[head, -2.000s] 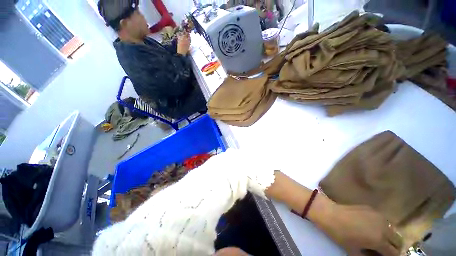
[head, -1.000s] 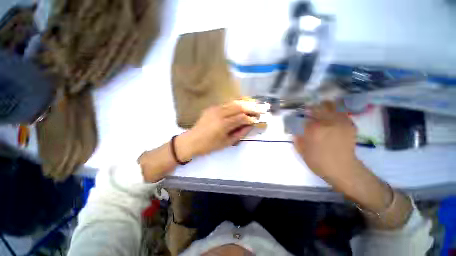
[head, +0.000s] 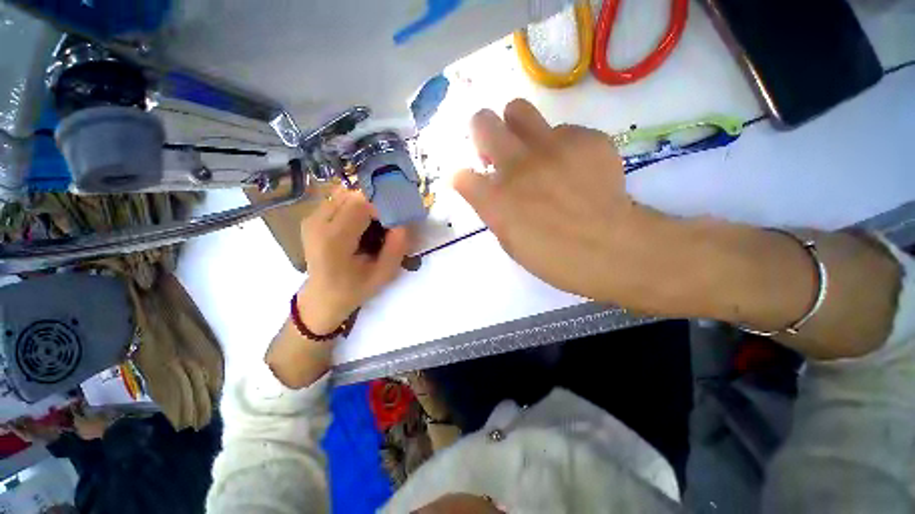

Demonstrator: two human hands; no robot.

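Note:
My left hand (head: 346, 246) is beside the needle area, its fingers curled at a brown piece (head: 283, 223) lying flat, mostly hidden by the hand and machine parts. Whether the fingers grip it is hidden. The grey guard (head: 398, 193) and metal presser foot parts (head: 319, 161) are right by my left fingertips. My right hand (head: 562, 206) is to the right of the guard, over the white table, thumb and fingers apart; glare washes out the area at the fingertips and no held thing shows.
Lime and blue thread snips (head: 682, 141), scissors with yellow and red loops (head: 642, 45) and a smartphone (head: 798, 50) lie right. Brown pocket pieces (head: 173, 346) and a second machine (head: 62, 331) are left. A blue crate (head: 353, 442) is below the table edge (head: 482, 333). A coworker's dark sleeve (head: 140, 462) shows lower left.
The view has swung and moved closer to the needle area, with the scissors now showing. My right hand is right of the guard, fingers spread. The brown piece is now mostly hidden.

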